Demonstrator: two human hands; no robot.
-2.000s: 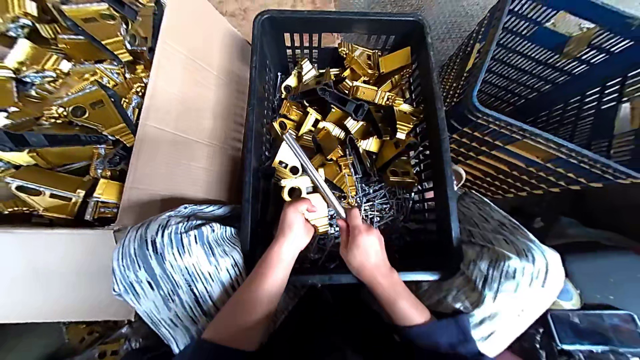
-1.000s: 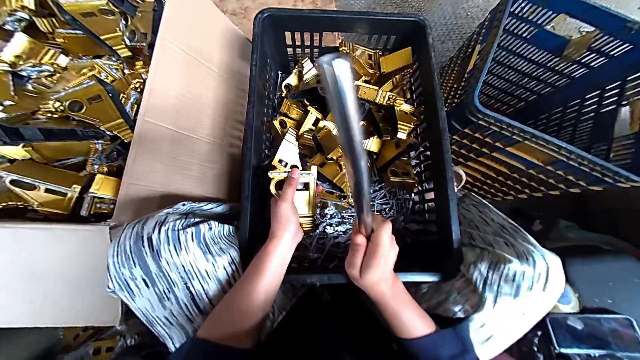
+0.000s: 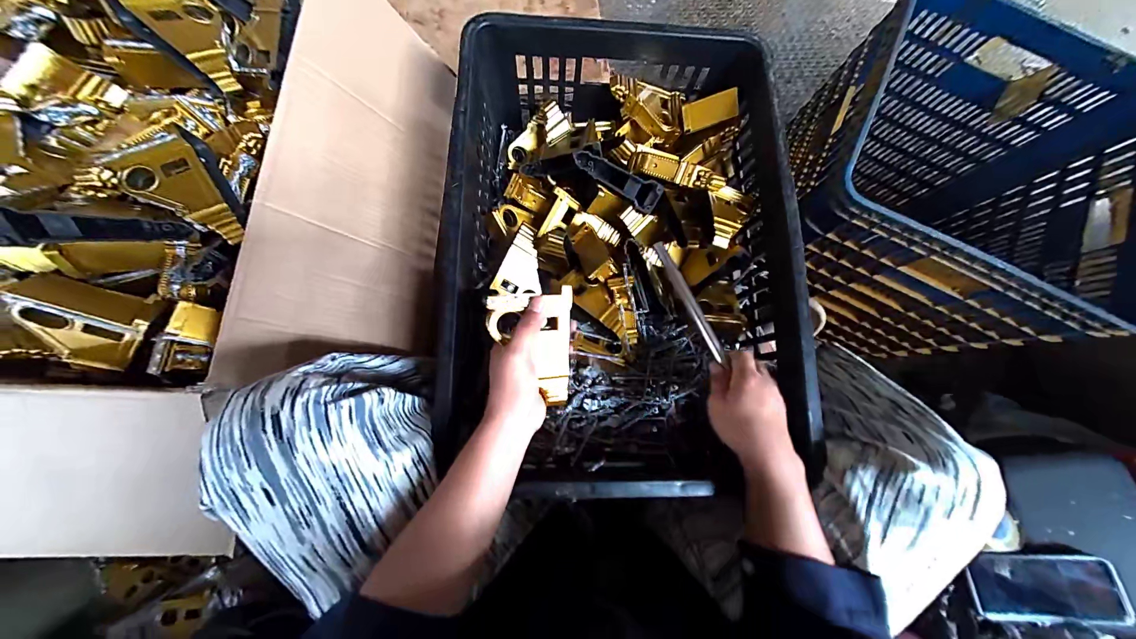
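My left hand (image 3: 517,373) grips a gold-coloured part (image 3: 555,346) with a round hole, over the left side of a black plastic crate (image 3: 451,266). In my right hand (image 3: 747,404), near the crate's right wall, is the end of a metal rod (image 3: 690,302) that points up and left into the crate. Gold parts (image 3: 661,164) and a few black ones (image 3: 619,180) lie heaped inside. Thin dark metal pieces (image 3: 635,382) cover the crate's near end, between my hands.
On the left a cardboard box (image 3: 333,169) holds many gold parts (image 3: 160,177). A blue plastic crate (image 3: 985,240) stands at the right. A phone (image 3: 1050,587) lies at the lower right.
The hands were close together at the gold part, with the rod across it; then the rod was raised. Now my right hand is farther right and the rod is lowered into the crate.
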